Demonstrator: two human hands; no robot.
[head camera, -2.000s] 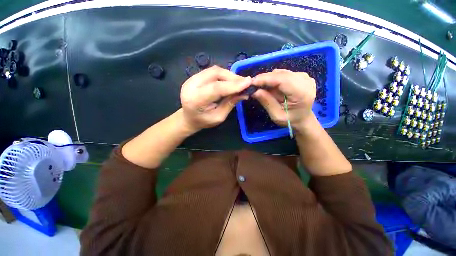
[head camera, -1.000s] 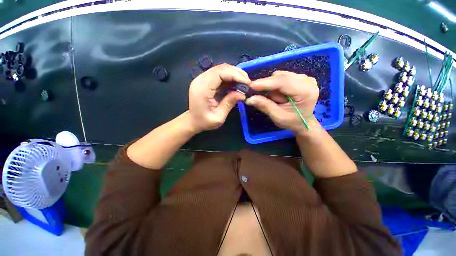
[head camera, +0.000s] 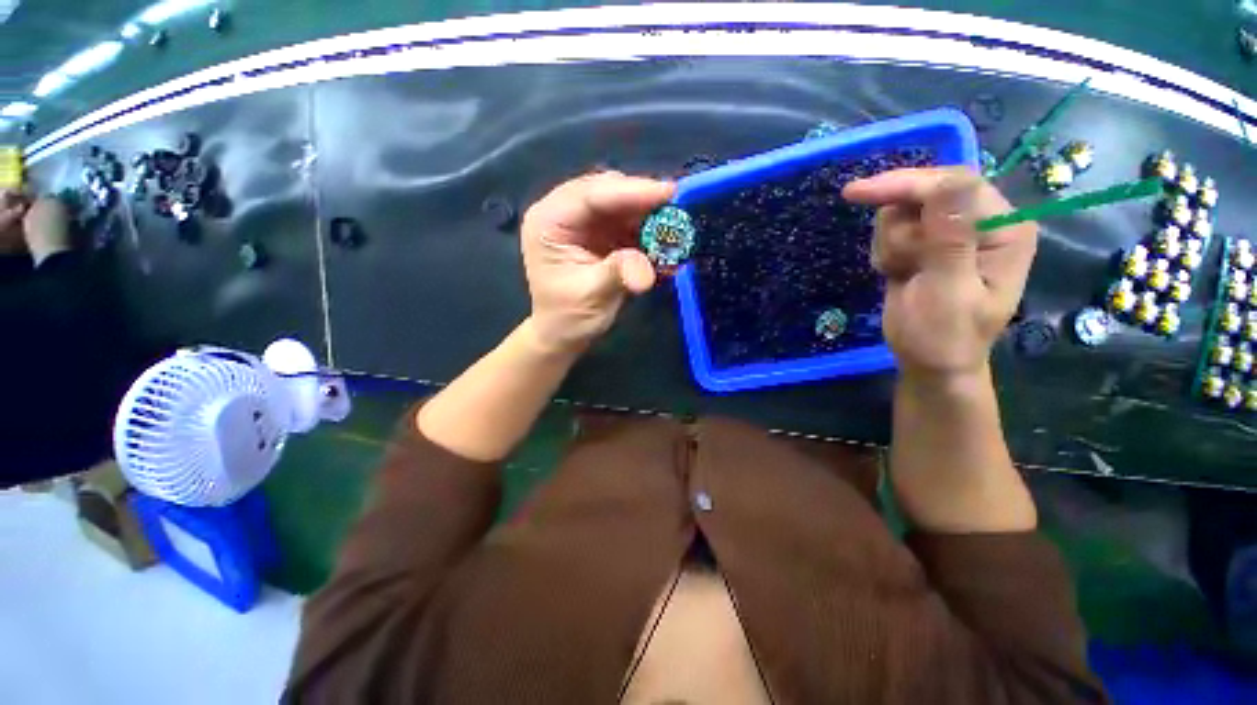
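My left hand (head camera: 586, 259) holds a round unit (head camera: 669, 237) between thumb and fingers, its green circuit face with a pale centre turned to the camera, at the left edge of the blue tray (head camera: 700, 361). My right hand (head camera: 951, 262) is raised over the tray's right side, holding a thin green strip (head camera: 1075, 205) that points out to the right. Its thumb and index finger hold nothing that I can see. Small black parts (head camera: 779, 262) fill the tray. A round green board (head camera: 831, 324) lies on them near the front.
Metal-topped components (head camera: 1141, 282) and a PCB panel (head camera: 1231, 324) are at right. Green strips (head camera: 1037, 134) lie behind the tray. Black housings (head camera: 172, 176) are piled at far left. A white fan (head camera: 207, 424) stands front left. Another person's hand (head camera: 46, 225) shows at the left edge.
My right hand has come away from the unit and moved right with the strip, which now points right. The unit in my left hand now shows its green face. The view has shifted left.
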